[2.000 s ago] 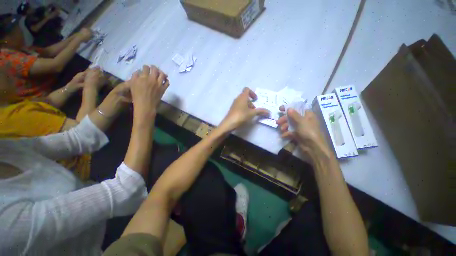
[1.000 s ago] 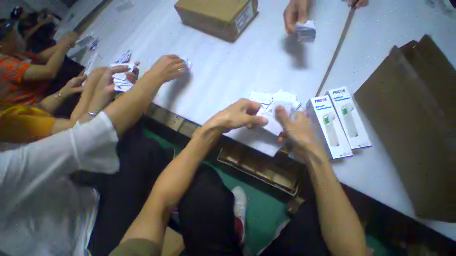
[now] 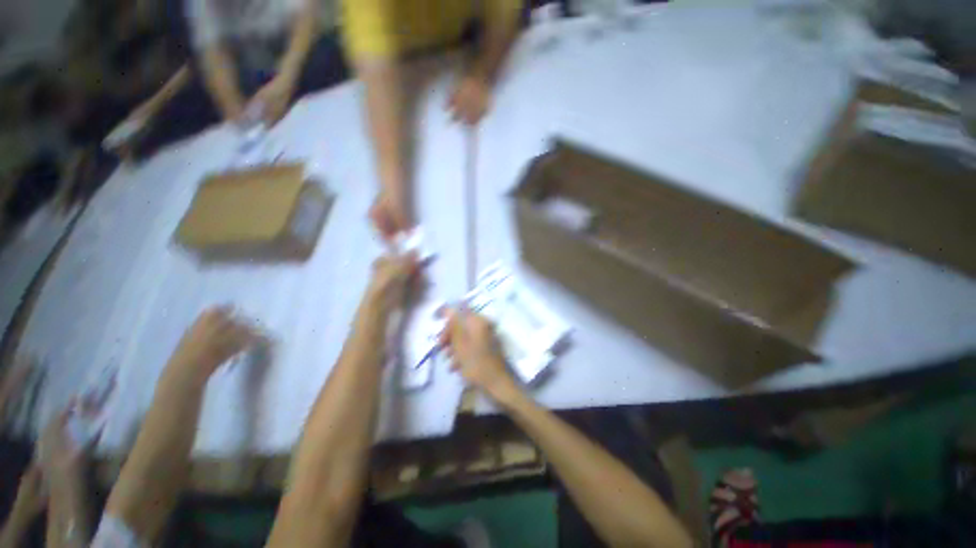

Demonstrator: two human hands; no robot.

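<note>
The view is blurred. My left hand (image 3: 394, 280) is stretched out over the table, its fingers closed at small white slips (image 3: 420, 246), touching or nearly touching the fingers of a person across. My right hand (image 3: 473, 345) is closed on white slips (image 3: 437, 348) at its fingertips, just left of the white retail boxes (image 3: 527, 330). The boxes lie side by side near the front edge. How many slips each hand holds cannot be told.
An open long brown carton (image 3: 664, 273) stands right of the boxes, with something white inside. A closed brown carton (image 3: 241, 209) is at the left. A filled carton (image 3: 899, 177) is at the far right. A neighbour's hand (image 3: 214, 337) is left; people sit across.
The view has swung right, bringing the whole long carton and people across into sight. My left hand has left the slips by the boxes and reached forward to the other person's hand.
</note>
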